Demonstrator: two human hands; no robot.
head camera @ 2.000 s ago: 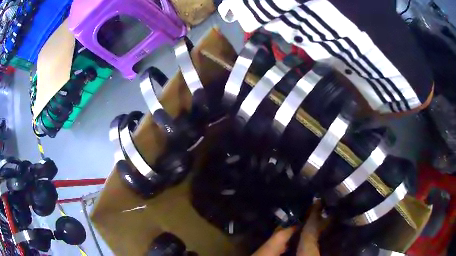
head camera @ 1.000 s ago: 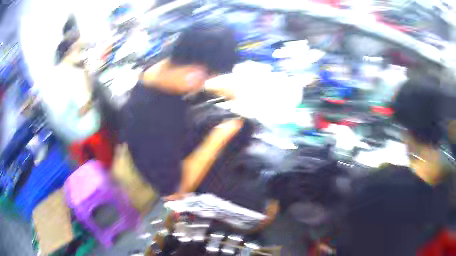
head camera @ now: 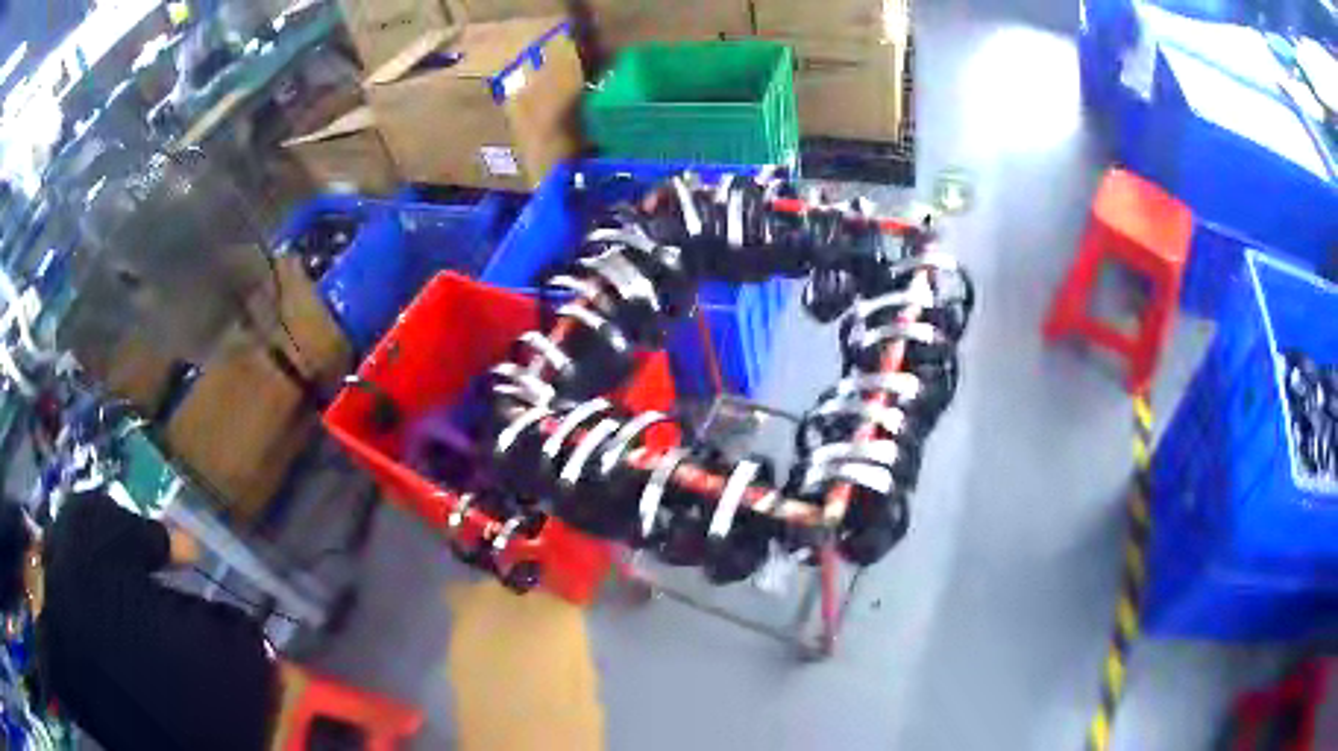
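No hand of mine is in view. In front of me stands a red metal rack [head camera: 831, 587] with a square top frame. Many headphones [head camera: 719, 499] hang around all its sides, with silver bands over the bar and black cups below. A red bin [head camera: 440, 330] stands left of the rack, partly behind the hanging headphones. It holds dark items that I cannot make out.
Blue bins [head camera: 404, 272] and a green bin [head camera: 690, 103] stand behind. Brown cartons [head camera: 470, 110] are at the back. A red stool [head camera: 1127, 272] and a large blue bin [head camera: 1247, 484] are at right. A person in black [head camera: 140, 631] is at lower left. A cardboard sheet [head camera: 521, 675] is below.
The view has swung from the open carton of headphones, past people at a bench, to the rack and bins. My hands, seen in the carton two seconds ago, are out of the picture.
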